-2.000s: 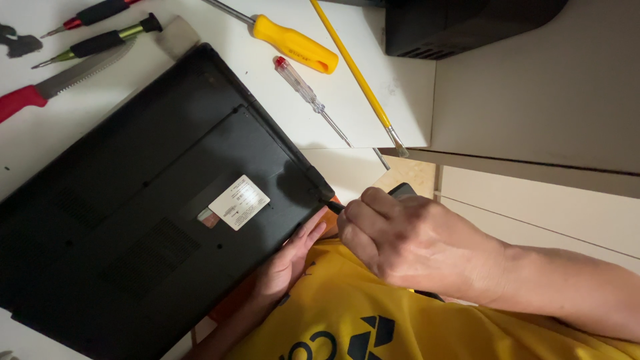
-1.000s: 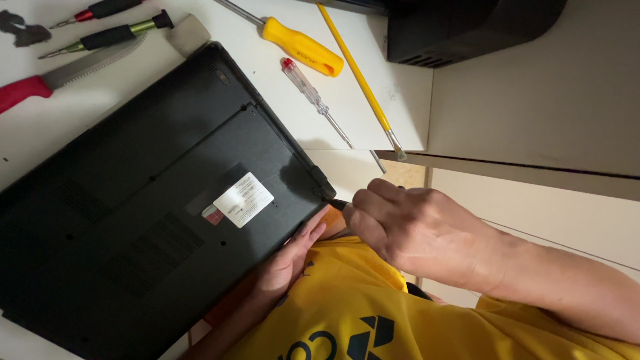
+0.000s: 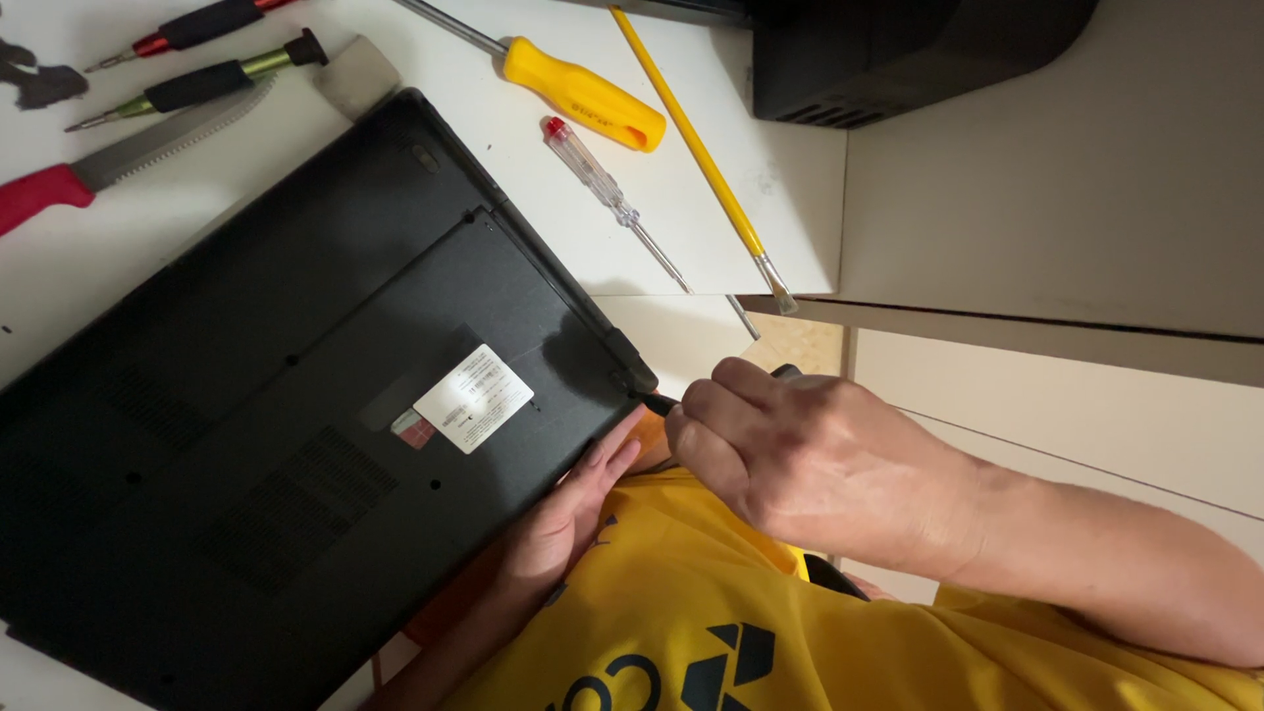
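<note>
A black laptop (image 3: 395,296) lies underside up, with a white printed label (image 3: 474,398) and vent slots showing. My right hand (image 3: 790,444) is closed around a dark, slim tool (image 3: 659,403), whose front end meets the laptop's corner near the hinge. Most of that tool is hidden in the fist, so its kind cannot be told. Along the laptop's near edge rests my left hand (image 3: 578,494), its fingers against the side and partly under it; whether it grips the edge cannot be told.
On the white table (image 3: 553,227) lie a yellow-handled screwdriver (image 3: 583,94), a clear tester screwdriver (image 3: 602,183), a yellow paintbrush (image 3: 701,148), a red-handled serrated knife (image 3: 158,138) and two precision screwdrivers (image 3: 212,84). A black device (image 3: 889,59) stands at the top right.
</note>
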